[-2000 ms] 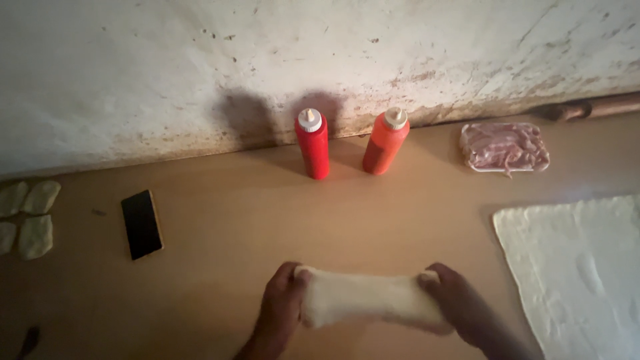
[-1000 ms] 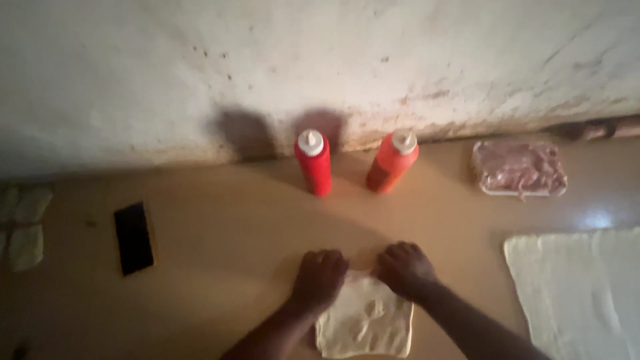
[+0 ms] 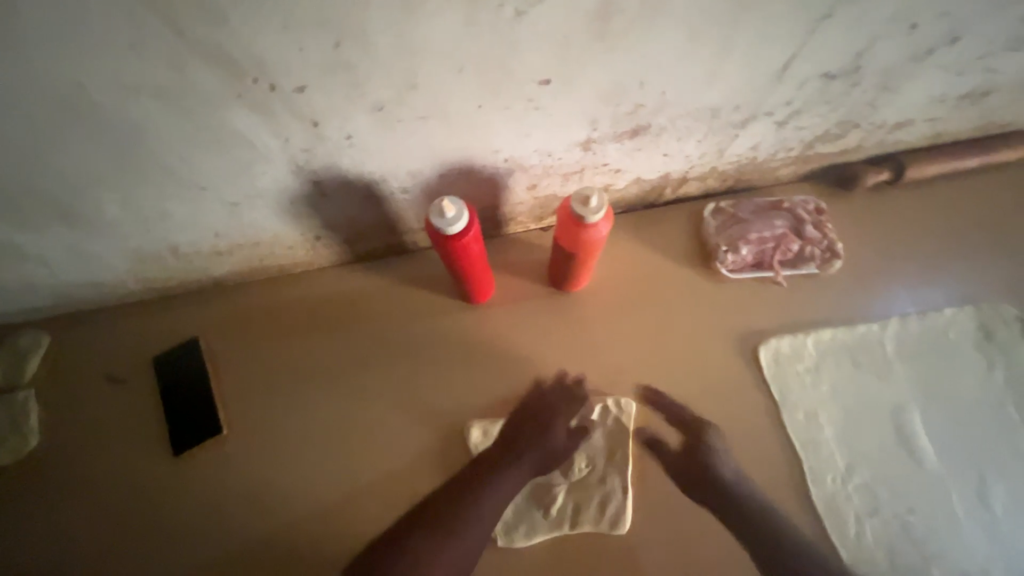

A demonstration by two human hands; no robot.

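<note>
A small, roughly square sheet of dough (image 3: 588, 488) lies flat on the table at the lower middle, its surface dimpled. My left hand (image 3: 548, 424) rests palm down across its upper left part, fingers pointing to the far edge, gripping nothing. Just off the sheet's right edge is my right hand (image 3: 688, 440), empty, thumb and fingers apart. Farther right lies a much larger flat sheet of dough (image 3: 912, 432), cut off by the view's edge. Part of the small sheet's left side is hidden under my left hand and forearm.
Beyond the dough stand a red squeeze bottle (image 3: 464, 252) and an orange one (image 3: 582, 240). A tray of raw meat (image 3: 774, 236) and a wooden rolling pin (image 3: 952, 158) lie along the stained wall. On the left are a dark phone (image 3: 190, 396) and small dough pieces (image 3: 16, 424).
Both hands held the dough stretched between them two seconds ago; it then lay on the table with both hands at its far edge. Since then my right hand has come off it.
</note>
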